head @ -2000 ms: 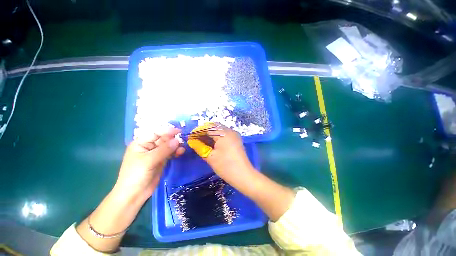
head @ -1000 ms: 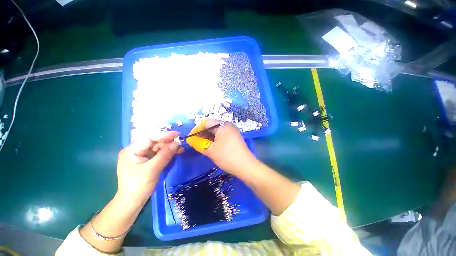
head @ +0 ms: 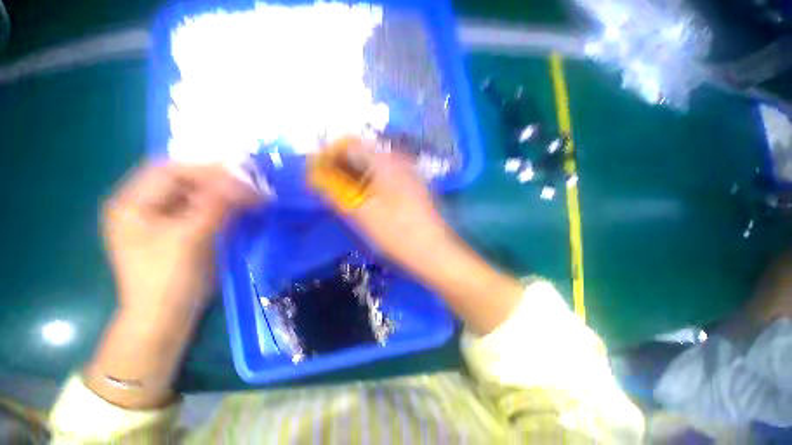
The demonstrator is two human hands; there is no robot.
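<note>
My left hand is blurred at the lower left edge of the blue upper tray; something small and whitish shows at its fingertips, too blurred to name. My right hand, with an orange-yellow covering on a finger or thumb, is at the upper tray's front edge. Its fingers look bent; what they hold cannot be told. The upper tray holds bright white housings and a grey heap. Black wires lie in the blue lower tray.
Wired connectors lie right of the trays by the yellow line. A shiny clear bag is at the upper right. A pale strip crosses behind. Part of another person, a grey sleeve, shows at the lower right.
My hands have moved apart, my left hand to the left. The trays sit higher and further left in the view. The dark wire between my hands no longer shows clearly.
</note>
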